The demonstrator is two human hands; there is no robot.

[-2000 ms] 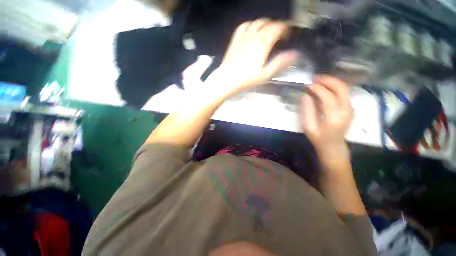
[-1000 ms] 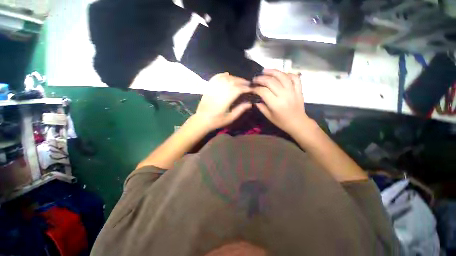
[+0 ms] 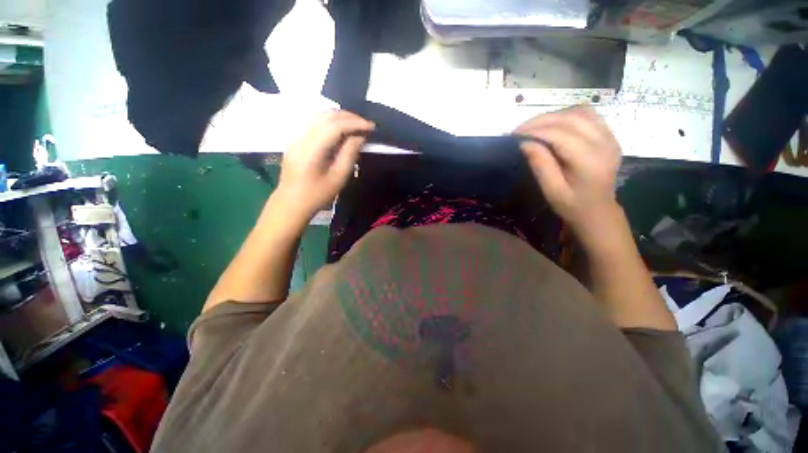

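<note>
A narrow black fabric strip [image 3: 443, 144] is stretched between my two hands along the front edge of the white table. My left hand [image 3: 323, 157] pinches its left end between thumb and fingers. My right hand [image 3: 574, 161] pinches its right end. Larger black cut pieces [image 3: 195, 66] lie on the table at the upper left. One black length runs down from the top towards my left hand; whether it joins the strip is unclear. The black cloth with pink-red specks [image 3: 425, 210] lies on my lap below the strip.
The white table [image 3: 656, 115] has a grey metal plate [image 3: 567, 64] set in it. Part of the pale machine [image 3: 509, 12] is at the top. A dark phone [image 3: 764, 102] and blue strap [image 3: 719, 97] are at right. Shelving [image 3: 58, 257] stands left, pale fabric scraps [image 3: 740, 358] lower right.
My hands have come back from the machine to the table's front edge, met there, then moved apart. The black strip is now stretched between them.
</note>
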